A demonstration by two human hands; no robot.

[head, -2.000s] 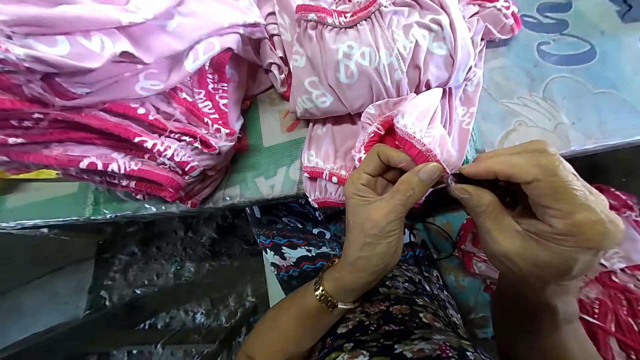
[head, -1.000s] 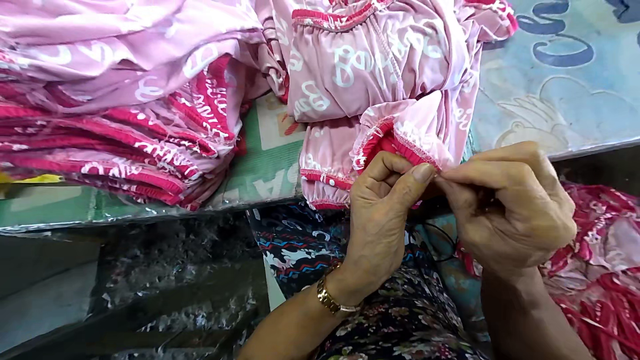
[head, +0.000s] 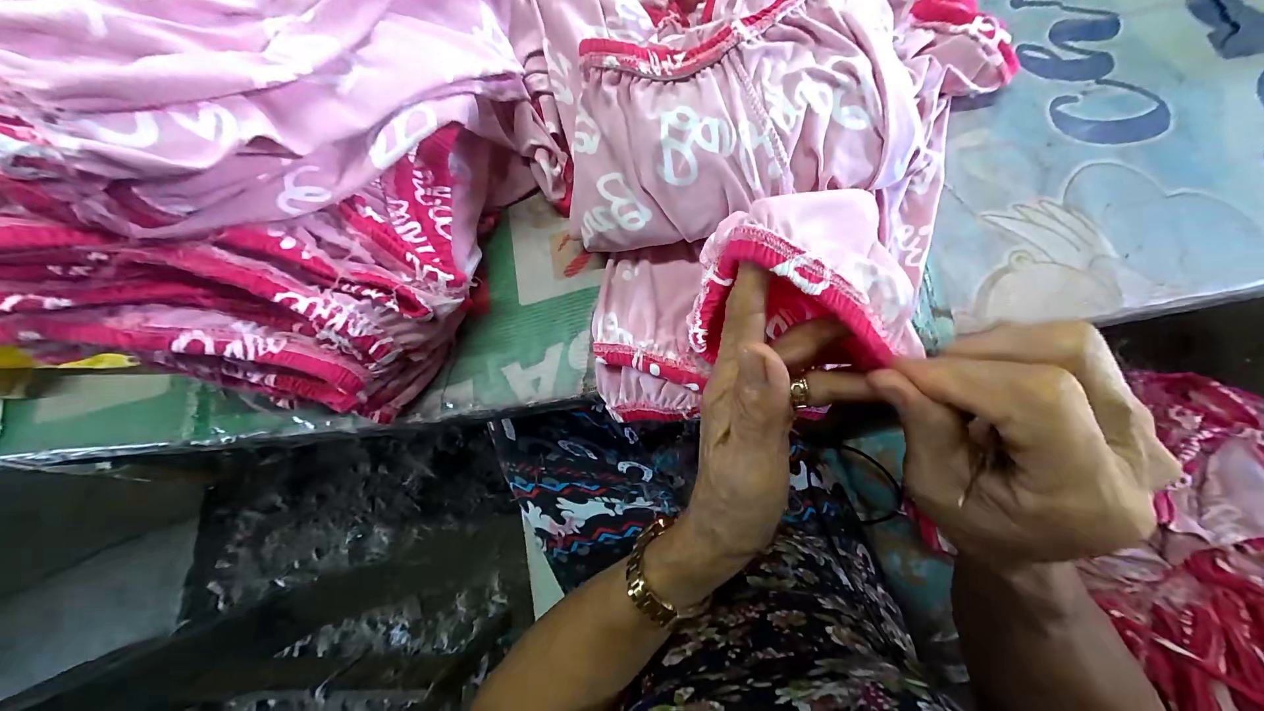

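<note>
A pink garment (head: pixel 691 158) with white lettering and red trim lies on the table in front of me. One of its gathered cuffs (head: pixel 790 259) opens toward me. My left hand (head: pixel 755 425) has fingers inside this cuff, with the thumb upright at its near edge; a ring and a gold-coloured wrist band are on it. My right hand (head: pixel 1027 434) pinches the right end of the red trim between thumb and index finger. A dark item seems tucked in its palm, too hidden to name.
A thick pile of pink and red garments (head: pixel 247 267) stands at the left. The plastic-covered table (head: pixel 533 336) ends just before my hands. More pink and red fabric (head: pixel 1200 553) lies low at the right, beyond my right forearm.
My left fingers have spread into the cuff, where earlier they pinched its trim beside my right fingertips. The cuff's mouth stands wider. My right hand still pinches at the trim's end.
</note>
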